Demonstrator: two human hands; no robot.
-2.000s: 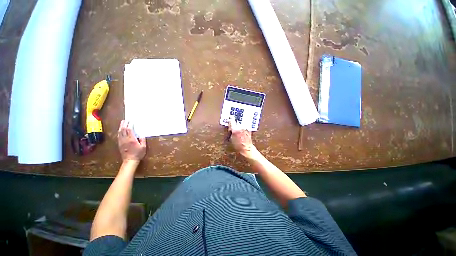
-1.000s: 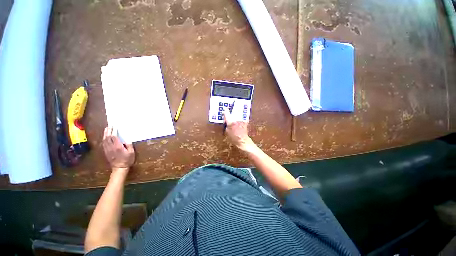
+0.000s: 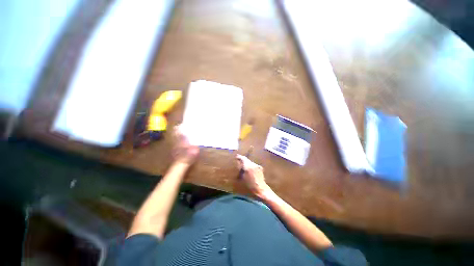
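Note:
The view is blurred. A stack of white sheets (image 3: 214,115) lies on the brown table. My left hand (image 3: 184,149) rests at its lower left corner, fingers apart, gripping nothing visible. My right hand (image 3: 252,172) is just below the stack's lower right corner, fingers curled around a thin dark thing like a pen. A yellow pen (image 3: 245,131) lies right of the sheets. The white calculator (image 3: 289,141) with a grey display lies further right, untouched.
The yellow cutter (image 3: 160,113) and dark shears (image 3: 140,130) lie left of the sheets. Beyond them is a wide white paper roll (image 3: 106,83). A narrow roll (image 3: 332,98) and a blue folder (image 3: 385,145) lie right. The table's front edge (image 3: 208,185) runs near my body.
My right hand has left the calculator keys and moved left to beside the sheets. My left hand stays at the sheet corner. The whole view has shifted and tilted.

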